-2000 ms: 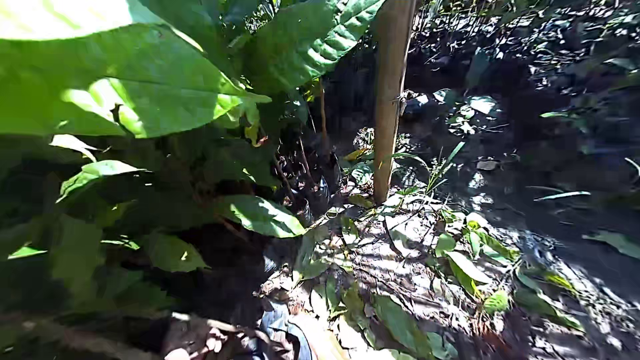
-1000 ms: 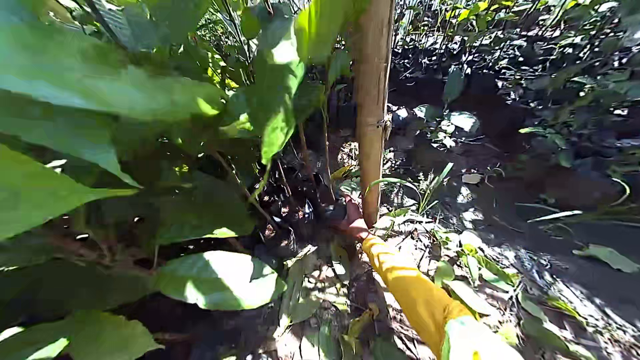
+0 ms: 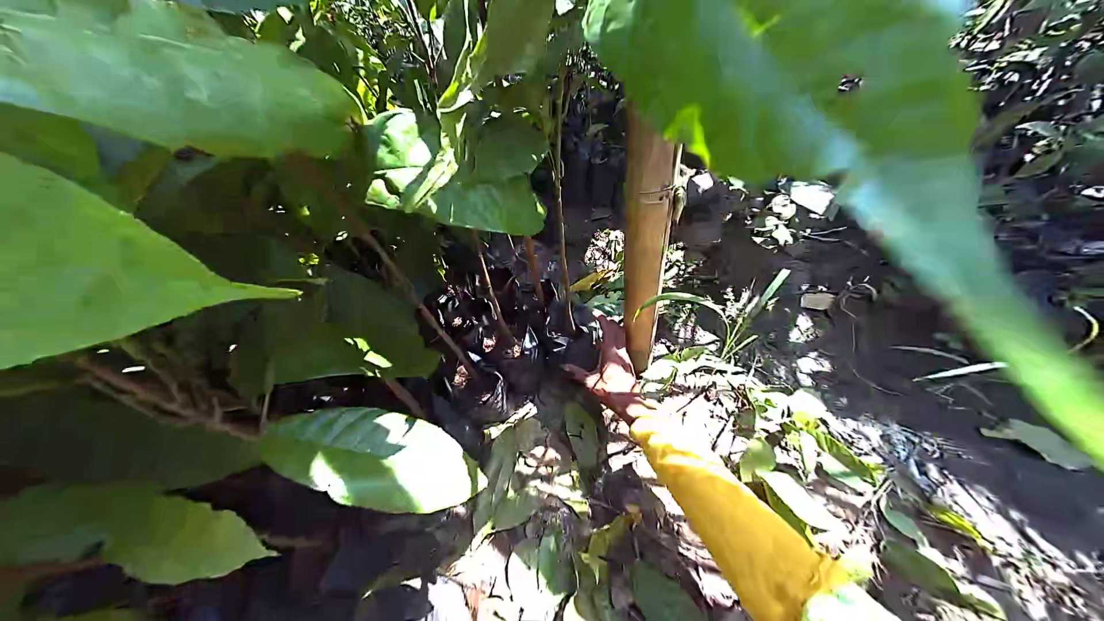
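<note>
My right hand [image 3: 611, 371], in a yellow sleeve [image 3: 733, 509], reaches to the foot of a bamboo post [image 3: 649, 241]. Its fingers are spread around the side of a black plastic seedling bag [image 3: 576, 343], but shadow hides whether they grip it. Several more black seedling bags [image 3: 483, 379] with soil stand packed to the left, and thin plant stems [image 3: 562, 198] rise from them. My left hand is out of view.
Large green leaves [image 3: 112, 267] hang close on the left, and another blurred leaf [image 3: 931, 198] crosses the upper right. Dry leaves [image 3: 595, 552] litter the ground, with a grass tuft [image 3: 737, 328] right of the post. Dark soil [image 3: 871, 345] lies beyond.
My right arm, absent in the earliest frame, came in from the lower right to the bags beside the post. A large leaf now covers the upper right.
</note>
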